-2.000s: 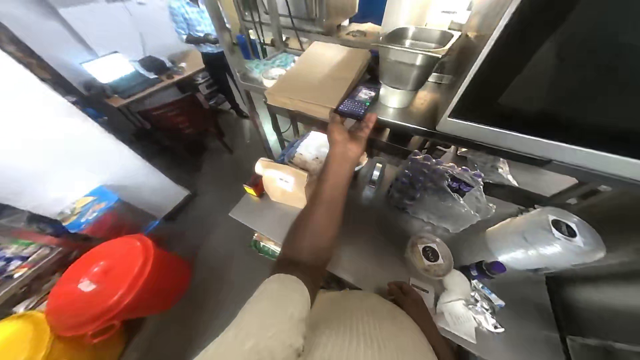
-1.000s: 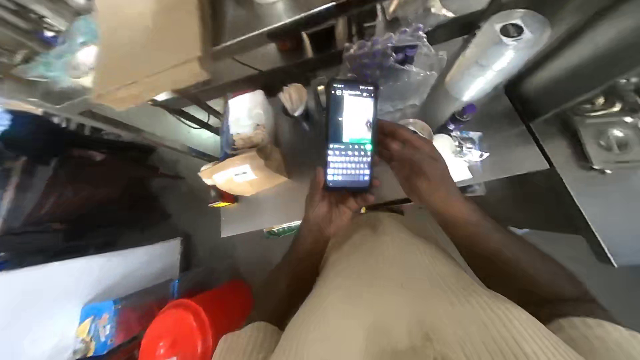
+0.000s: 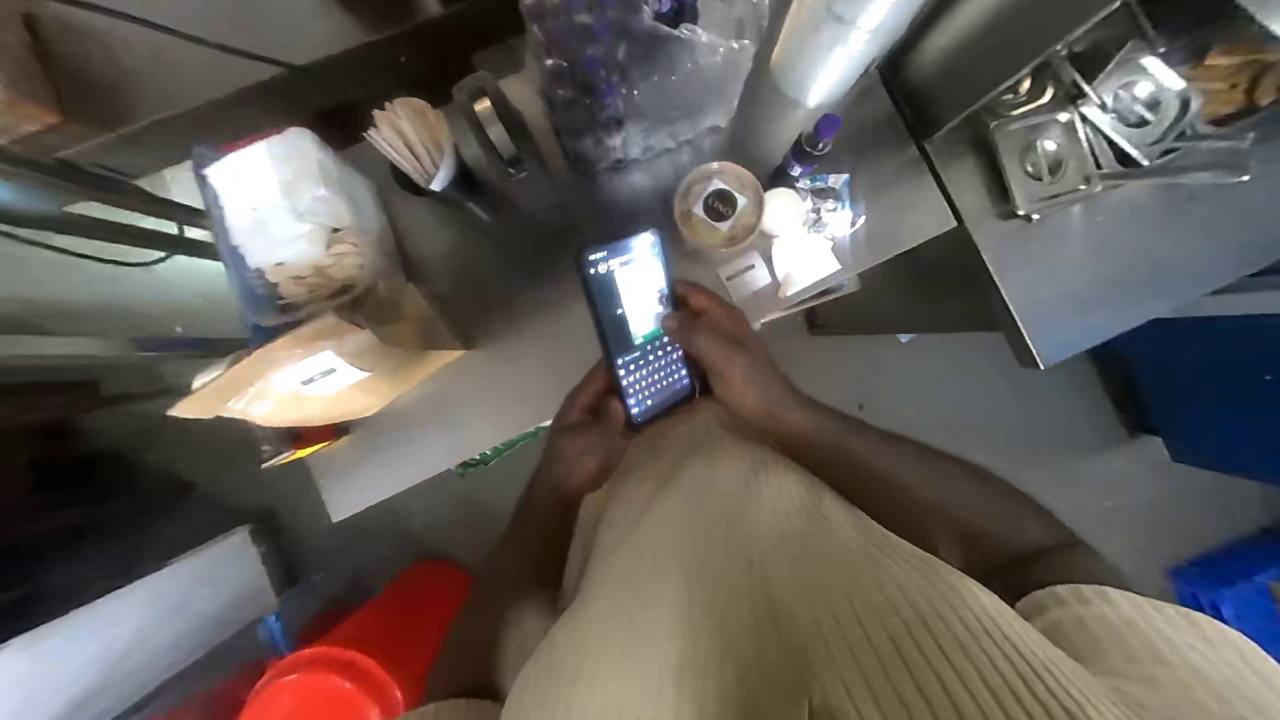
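Note:
A smartphone with a lit screen and an on-screen keyboard is held upright between both hands in front of my body. My left hand grips its lower left edge. On the right edge rests my right hand, its thumb at the side of the screen. Just beyond the phone, a round lidded tub with a dark label stands on the steel counter. Beside the tub lie a purple-capped bottle, a white paper piece and a shiny foil packet.
A brown paper bag and a bag of wooden cutlery lie at left, near a cup of wooden sticks. Behind are clear plastic packaging and a film roll. Steel pans are at right, a red bin lower left.
Two seconds ago one outstretched hand was at the phone by the shelf; the phone was then brought close to my body and both hands hold it. The view has turned strongly.

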